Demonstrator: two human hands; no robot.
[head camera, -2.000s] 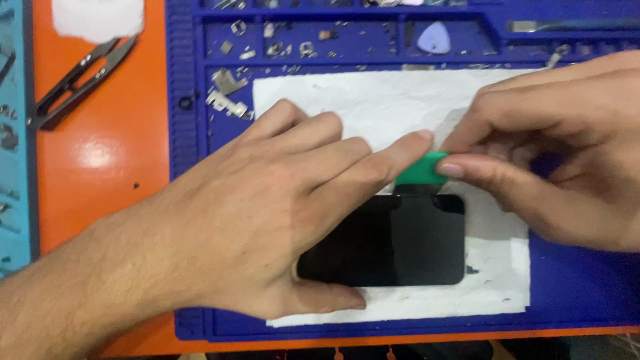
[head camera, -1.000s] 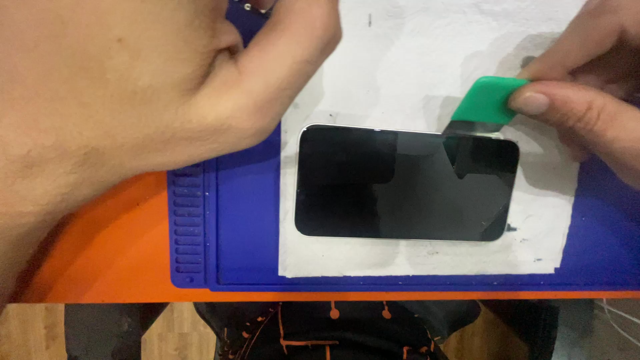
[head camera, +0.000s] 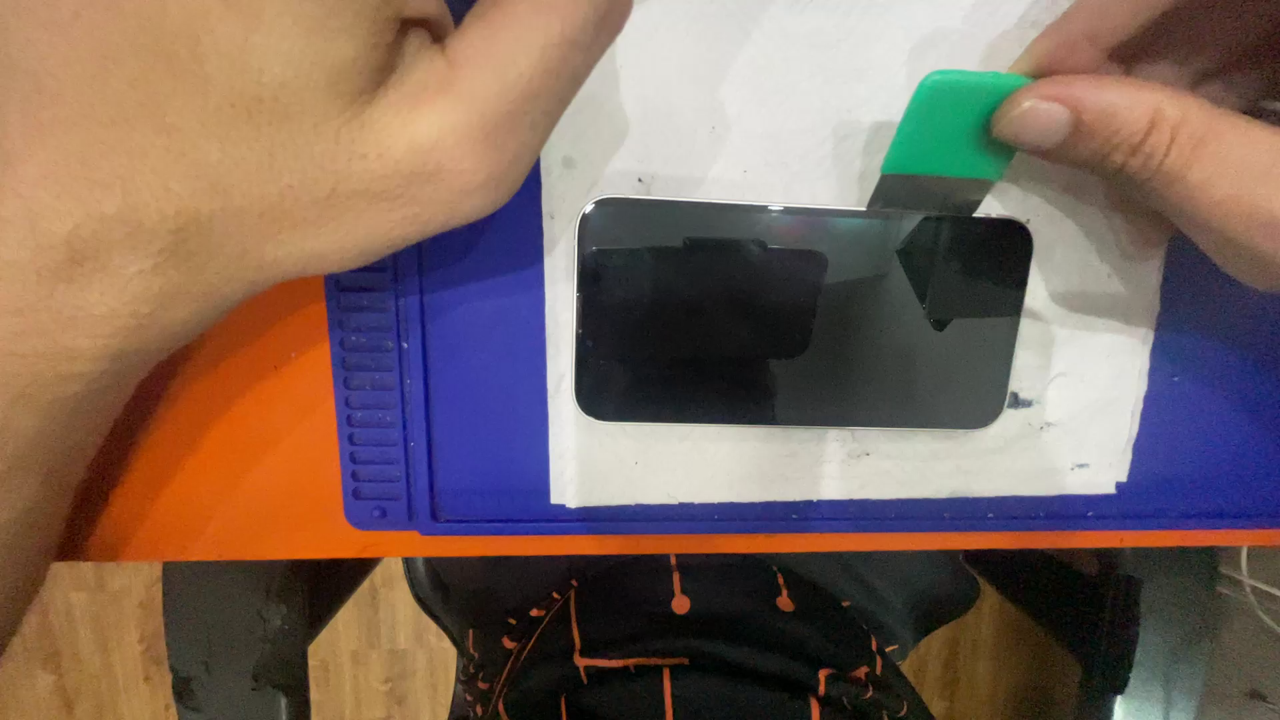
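Note:
A smartphone (head camera: 800, 320) lies screen up on a white sheet of paper (head camera: 700, 465), its long side running left to right. My right hand (head camera: 1150, 130) pinches a green-handled thin pry blade (head camera: 950, 125) between thumb and fingers. The dark end of the blade meets the phone's far long edge, near the right corner; whether its tip is inside the seam I cannot tell. My left hand (head camera: 400, 110) is raised at the upper left, off the phone, with its fingers cut off by the frame's top, so what they do is hidden.
Under the paper is a blue silicone repair mat (head camera: 480, 400) with a ribbed left edge. The mat lies on an orange tabletop (head camera: 230, 450), whose front edge crosses the lower view. Below that edge show dark clothing with orange lines, a wooden floor and, at the right, a thin white cable.
My left hand has come off the phone, leaving its whole screen uncovered. My right hand still holds the green-handled blade at the far edge. The view has shifted markedly toward the table's front.

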